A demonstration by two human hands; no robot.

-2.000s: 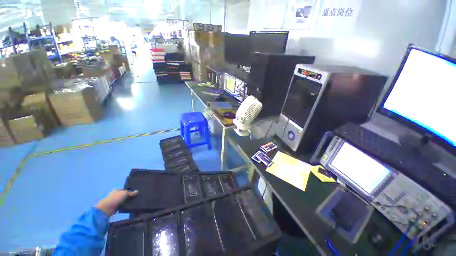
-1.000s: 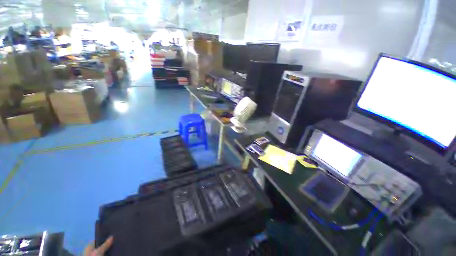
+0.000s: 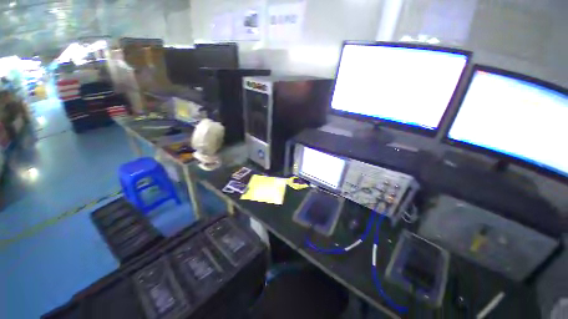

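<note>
Neither of my hands is in the picture. A black phone tray (image 3: 187, 269) lies nearest at the lower left, with dark phone-sized items in several pockets. It is cut off by the bottom edge. On the bench are two pale-edged coupler plates, the left one (image 3: 318, 212) and the right one (image 3: 417, 266), each with a dark slab-like shape on it. A blue cable (image 3: 375, 261) with a white band runs from the grey tester (image 3: 367, 189) towards the plates.
A blue stool (image 3: 148, 184) and another black tray (image 3: 124, 228) are on the floor at left. Along the bench are a white fan (image 3: 207, 143), a computer tower (image 3: 283, 118), yellow paper (image 3: 265, 189), small cards (image 3: 235, 185), two bright monitors (image 3: 398, 87), a grey box (image 3: 489, 233) and a white stick (image 3: 491, 306).
The view has swung right, showing the second monitor and the whole right plate. My left hand, earlier at the black tray's left edge, has left the picture. The tray now sits lower left.
</note>
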